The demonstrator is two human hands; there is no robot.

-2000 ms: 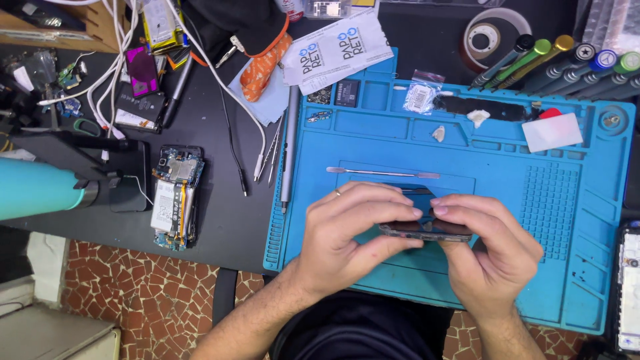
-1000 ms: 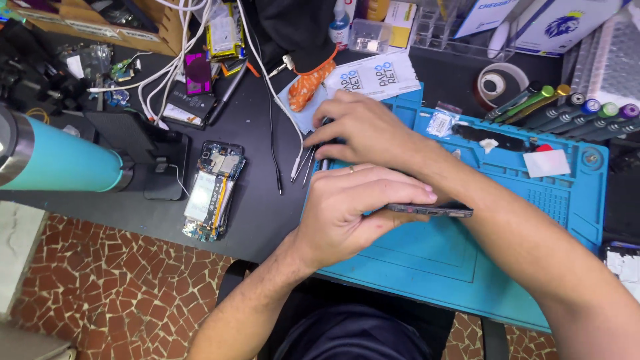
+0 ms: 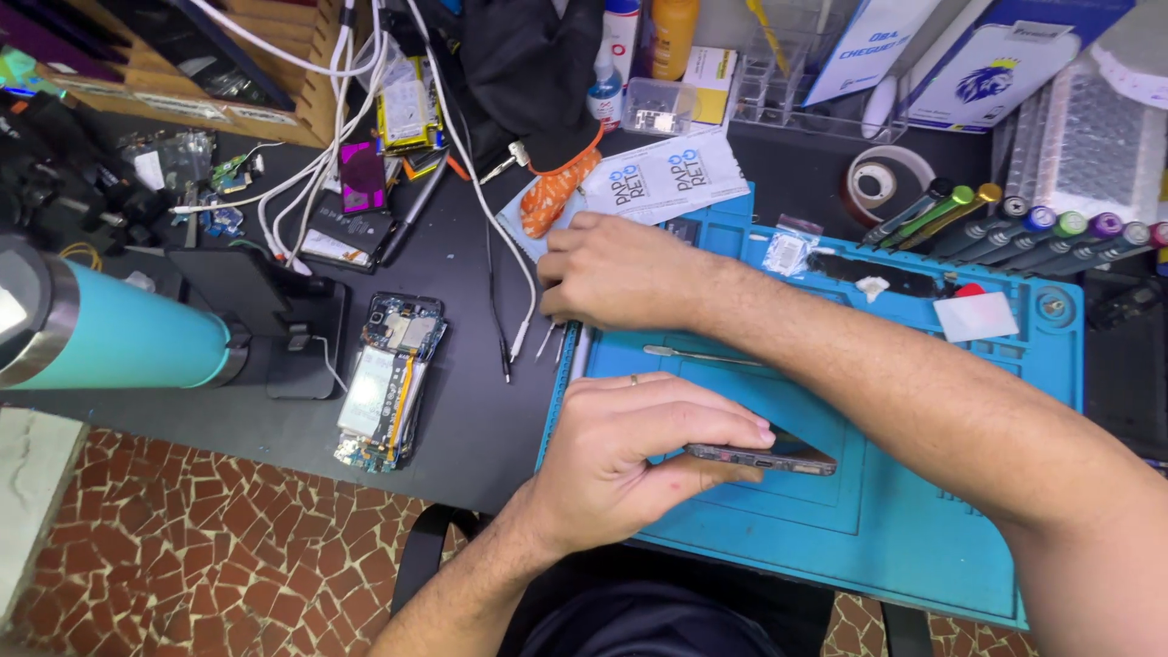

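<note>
My left hand (image 3: 639,447) grips a smartphone (image 3: 776,459) between thumb and fingers, its port edge facing me, above the blue silicone repair mat (image 3: 912,547). Crossing over the mat, my right arm reaches left; my right hand (image 3: 620,269) is at the mat's upper left corner, beside a printed white sachet (image 3: 662,178) and an orange patterned cloth (image 3: 561,192). Its fingertips are partly hidden, so what it touches cannot be told. A metal spudger (image 3: 698,354) lies on the mat between my hands. Thin tools (image 3: 546,339) lie just below my right hand.
An opened phone (image 3: 391,383) with its battery exposed lies left of the mat. White cables (image 3: 525,301) run across the desk. A turquoise tumbler (image 3: 137,324) and a black stand (image 3: 265,310) are at left. Marker pens (image 3: 1013,233) and a tape roll (image 3: 881,182) stand at upper right.
My right hand, on the phone with the left two seconds ago, has let go and moved to the mat's upper left. My left hand keeps the phone.
</note>
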